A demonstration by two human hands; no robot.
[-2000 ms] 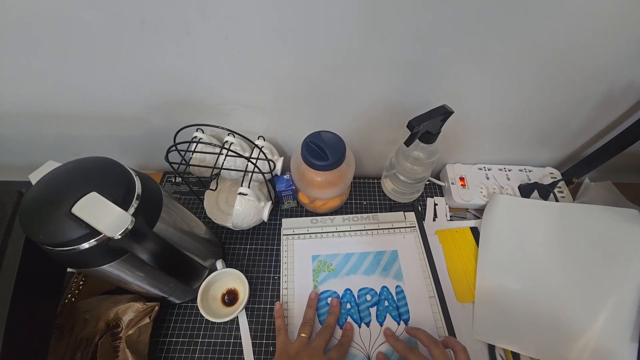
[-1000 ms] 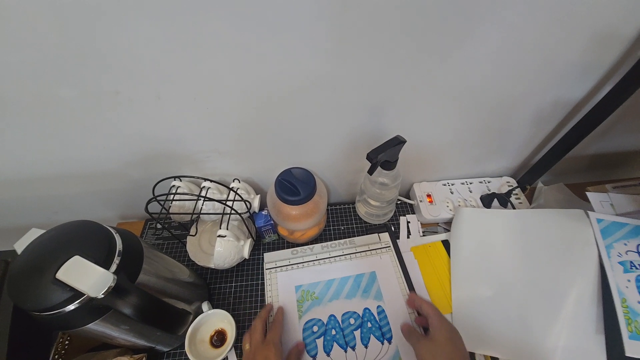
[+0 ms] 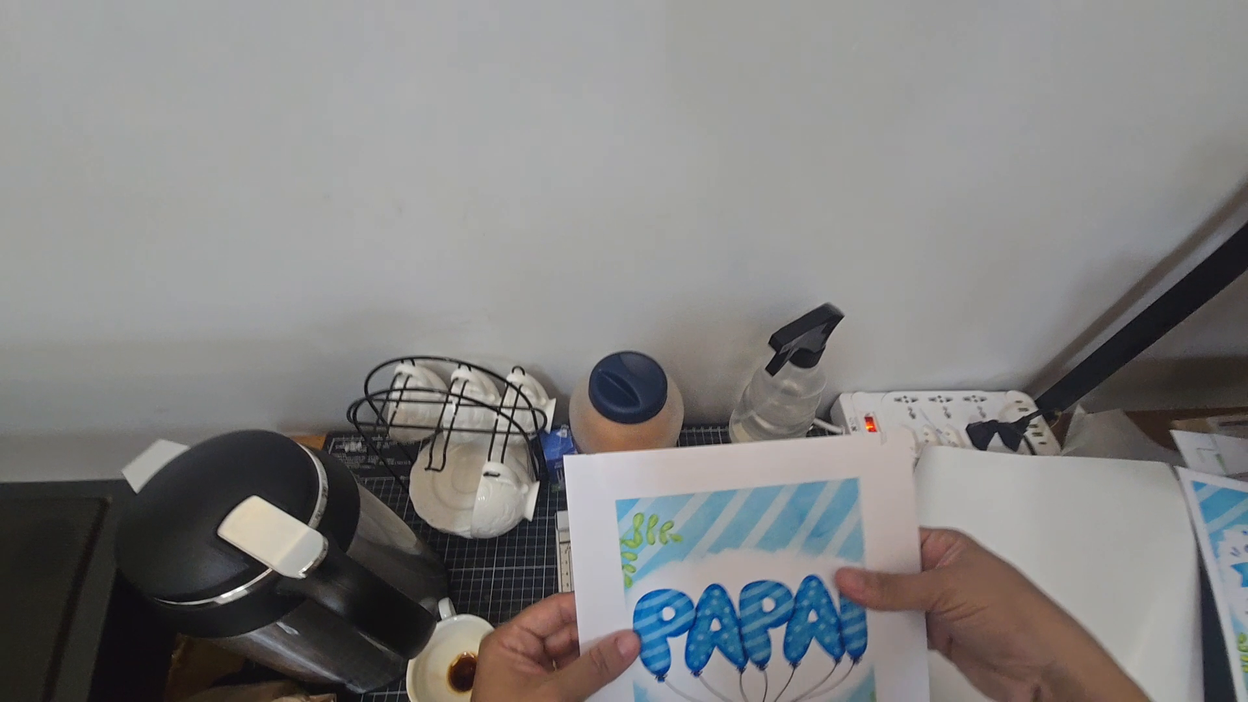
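Observation:
A white sheet printed with blue balloon letters is held up by its two side edges. My left hand pinches the left edge, thumb on the front. On the right edge my right hand grips it, the thumb lying over the last letter. The sheet's lower part runs out of the frame. Behind it, most of the paper trimmer is hidden; only a strip of its left side shows. A white cup with dark liquid stands just left of my left hand.
A black and steel thermal jug stands at the left. Along the wall are a wire rack of white cups, a blue-lidded jar, a spray bottle and a power strip. Large white paper and printed sheets lie at the right.
The printed sheet, which lay on the trimmer under my hands, is now lifted off it and held between both hands. The view has tilted upward.

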